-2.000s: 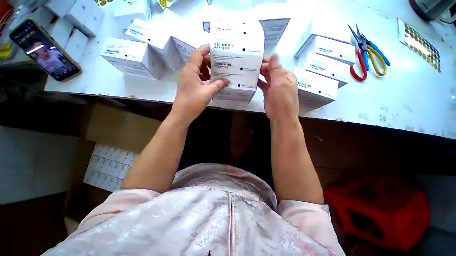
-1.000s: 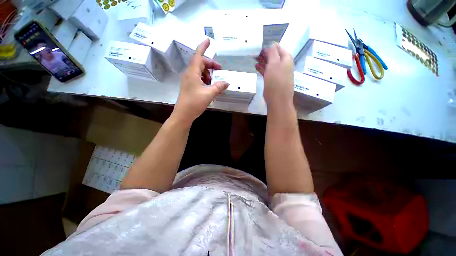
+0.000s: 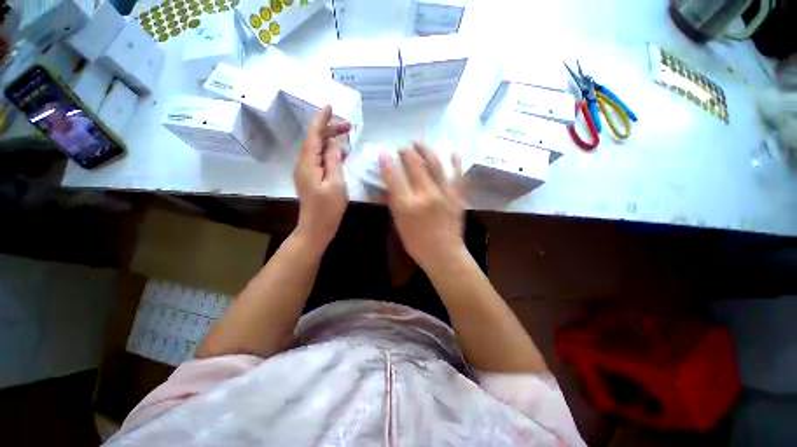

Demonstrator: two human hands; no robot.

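Small white product boxes stand on the white bench, several at the left (image 3: 205,127), two side by side behind my hands (image 3: 433,72), and several in a row at the right (image 3: 505,166). My left hand (image 3: 322,179) is upright at the left of a white box (image 3: 369,166) near the bench's front edge, fingers raised. My right hand (image 3: 426,196) is blurred and lies over the right part of that box, fingers spread. Its fingers hide much of the box. I cannot tell whether either hand grips it. No label sheet can be made out.
A lit smartphone (image 3: 65,118) lies at the left. Gold seal sheets lie at the back left (image 3: 179,16) and at the right (image 3: 690,80). Crossed pliers (image 3: 599,105) lie at the right, and a kettle (image 3: 710,16) behind. A red stool (image 3: 651,362) and an open carton (image 3: 179,319) are below.
The white label sheet is gone from between my hands. My right hand has moved left and down onto the front box. The view has shifted, showing two boxes behind more fully.
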